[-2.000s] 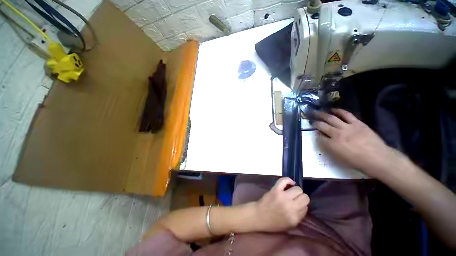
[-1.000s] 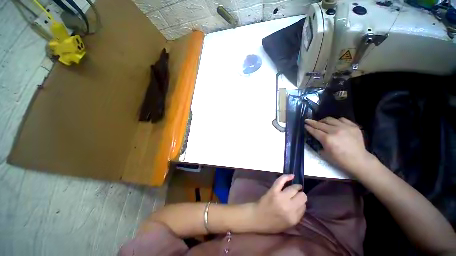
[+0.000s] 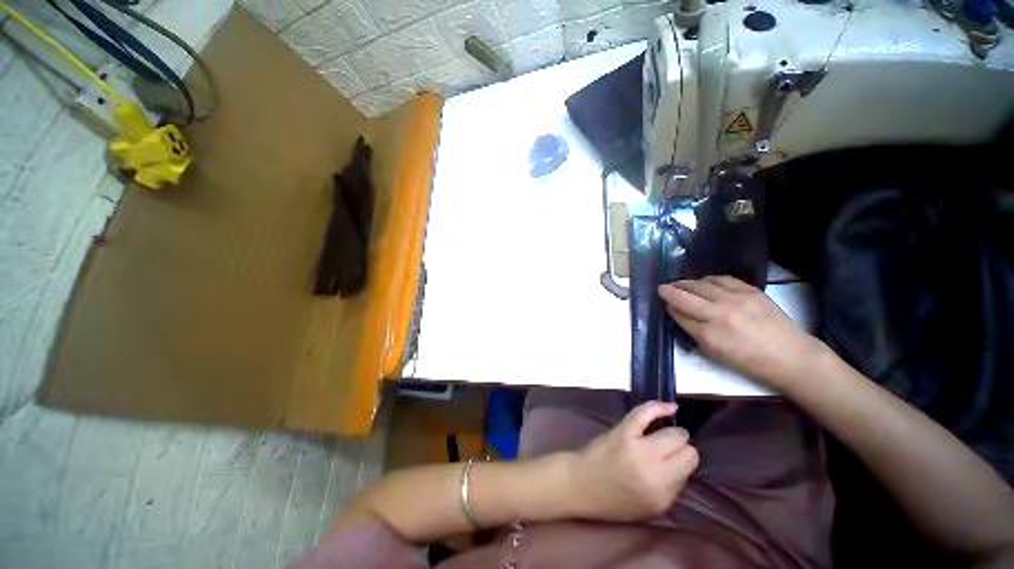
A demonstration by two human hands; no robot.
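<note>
A narrow, shiny dark band strip (image 3: pixel 646 322) runs from under the presser foot (image 3: pixel 667 211) down over the table's front edge. My left hand (image 3: pixel 645 458) is closed on its lower end at the edge. My right hand (image 3: pixel 723 320) lies with its fingers on the dark garment piece (image 3: pixel 717 247) beside the strip, just in front of the foot, pressing it flat. The white machine head (image 3: pixel 695 106) stands over the seam. The exact needle point is too small to tell.
More dark garment (image 3: pixel 906 278) is bunched at the right. A dark piece (image 3: pixel 612 111) lies behind the head. A round clear-blue disc (image 3: pixel 547 156) lies on the white table (image 3: pixel 512 278). Spare strips (image 3: pixel 347 222) lie on cardboard (image 3: pixel 211 256) at the left, beside orange tape (image 3: pixel 400 245).
My right hand has moved from beside the foot towards me and now lies flatter on the fabric. My left hand still holds the strip's lower end, slightly lower. The camera view has shifted a little.
</note>
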